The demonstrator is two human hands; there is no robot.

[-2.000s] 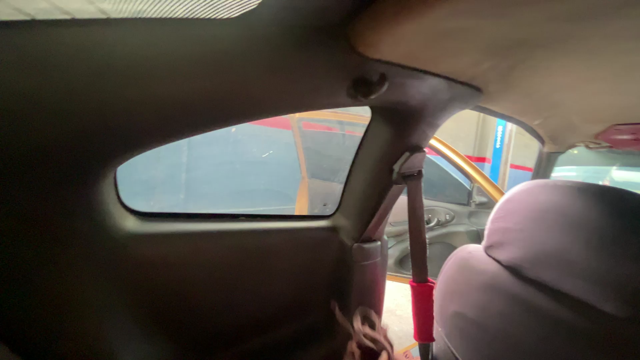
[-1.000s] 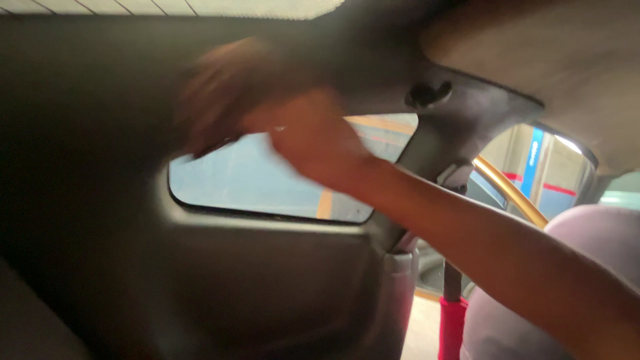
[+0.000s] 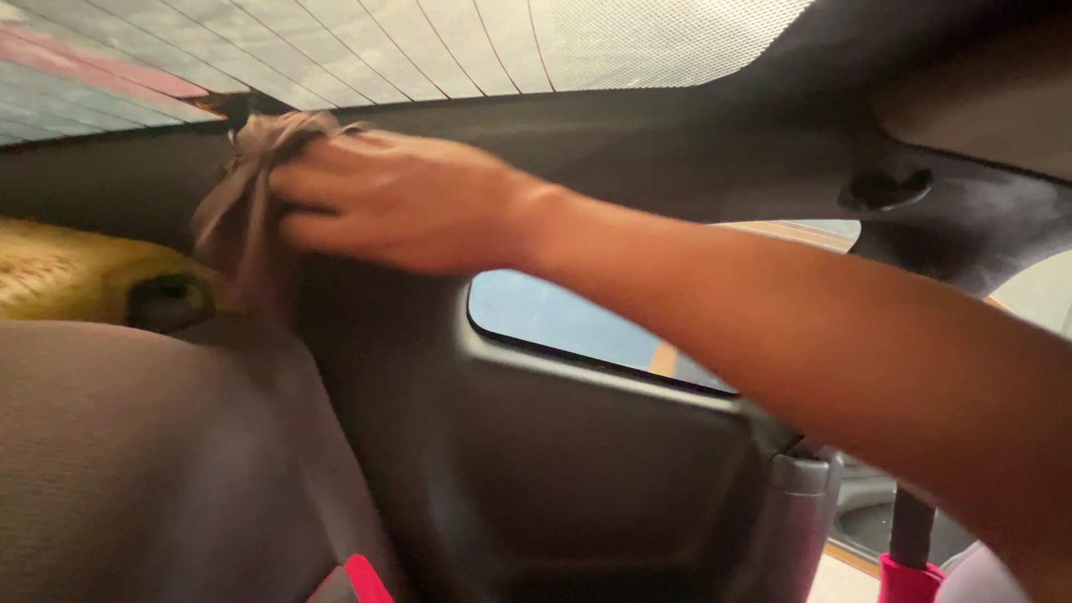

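Observation:
From the right edge of the head view my right arm reaches across to the left, and my right hand [image 3: 402,201] is closed on a bunched grey-brown cloth [image 3: 243,201]. The cloth hangs down from my fingers at the dark interior trim [image 3: 636,151], close to the lower corner of the car's rear window [image 3: 435,50]. Part of the cloth is blurred, and the fingertips are hidden in it. My left hand is out of view.
A grey rear seat back [image 3: 142,452] stands at the lower left, with a yellow rear shelf [image 3: 75,260] behind it. Behind my forearm lie the side quarter window [image 3: 553,314] and a grab handle [image 3: 888,188]. A seat belt with a red pad [image 3: 909,578] hangs at the lower right.
My right hand, blurred over the side window a second ago, is now by the rear window's corner. The view has swung left, bringing in the seat back and rear shelf.

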